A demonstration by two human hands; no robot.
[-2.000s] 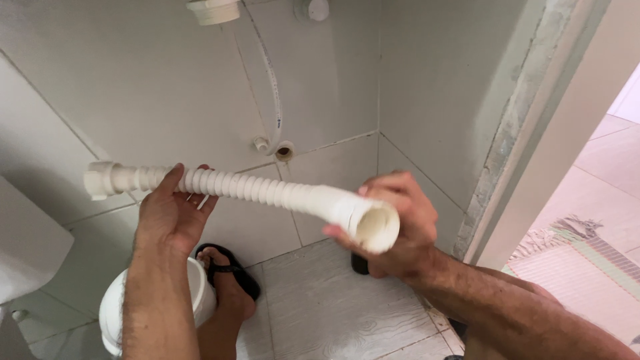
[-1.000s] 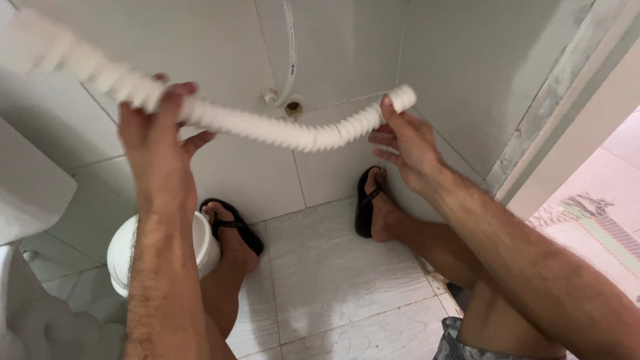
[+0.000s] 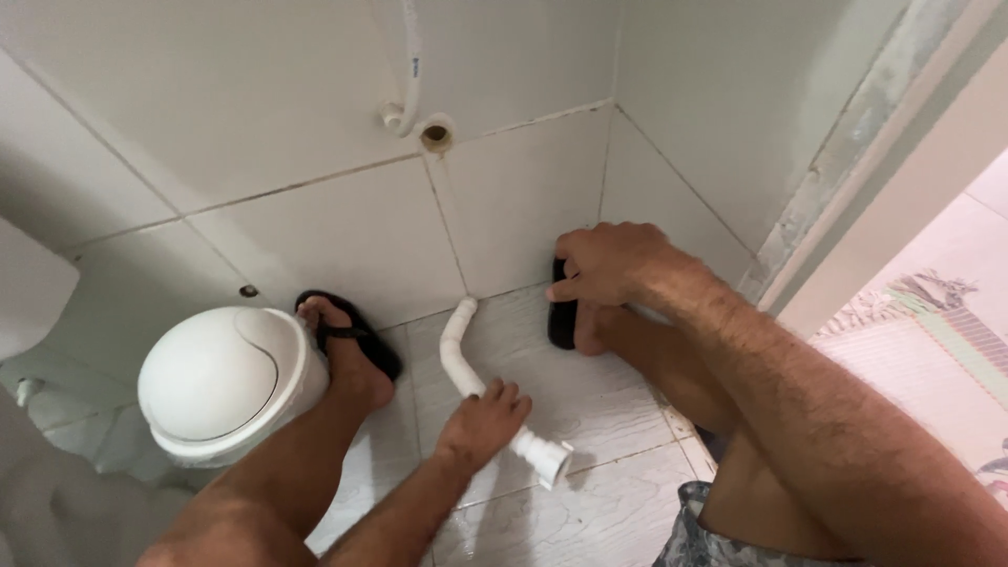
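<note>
A white corrugated plastic drain hose (image 3: 457,358) lies bent on the grey tiled floor between my feet, its narrow end near the wall and its wide collar toward me. My left hand (image 3: 487,421) is over the hose near the collar, fingers curled around its top. My right hand (image 3: 606,256) holds nothing, above my right foot and its black flip-flop (image 3: 562,315). In the wall ahead is a round drain hole (image 3: 436,135). Just left of it a thin white water hose (image 3: 412,71) runs down to a wall fitting (image 3: 391,116).
A white bin with a swing lid (image 3: 209,374) stands at the left beside my left foot, which wears a flip-flop (image 3: 370,350). At the far left is a white fixture edge (image 3: 27,287). A door frame (image 3: 890,157) rises at the right, with a fringed woven rug (image 3: 937,354) beyond it.
The corrugated hose, earlier held up in both hands, now lies on the floor. My right hand has let it go; my left hand has moved down with it.
</note>
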